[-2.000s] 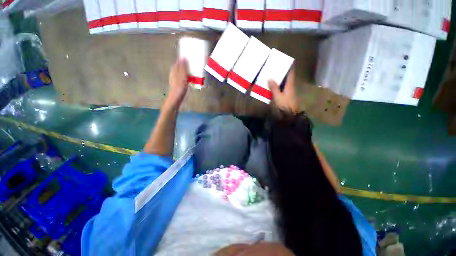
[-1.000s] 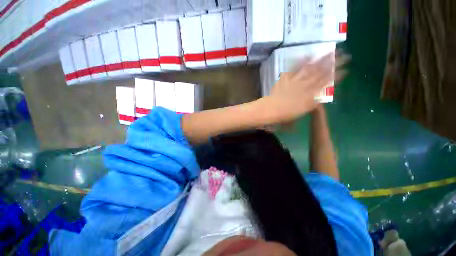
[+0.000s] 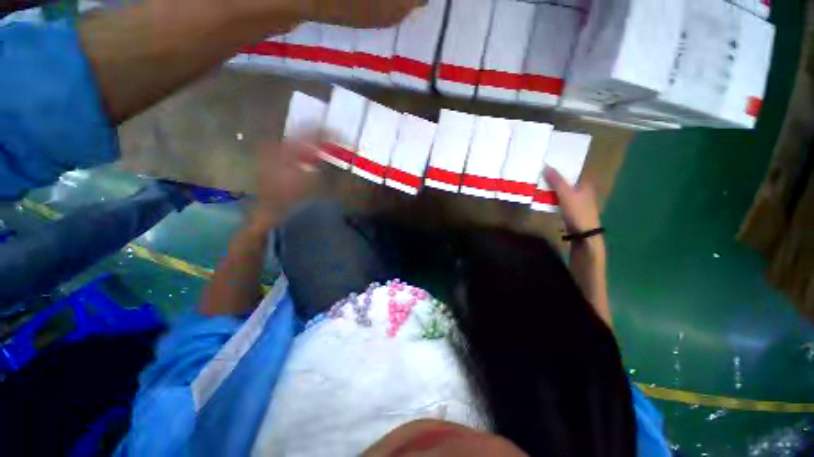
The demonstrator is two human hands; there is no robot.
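Observation:
A row of white boxes with red bands [image 3: 487,150] lies over the brown board, slightly fanned, with a small gap near its middle. My right hand [image 3: 576,203] is at the row's right end, its thumb on the front of the end box and its fingers hidden behind it. My left hand [image 3: 284,174] is blurred at the left end, its fingers overlapping the lower part of the leftmost box; its grip is unclear.
Massed white boxes [image 3: 415,45] stand beyond the row, with a larger stack [image 3: 710,62] at right. Another person's arm [image 3: 178,54] reaches in from upper left over the boxes. The brown board [image 3: 192,125] lies underneath. A blue stool [image 3: 85,312] is at left.
The right hand has left the box stack at right, and both hands are now at the ends of a longer row. Another person's arm has come in at upper left.

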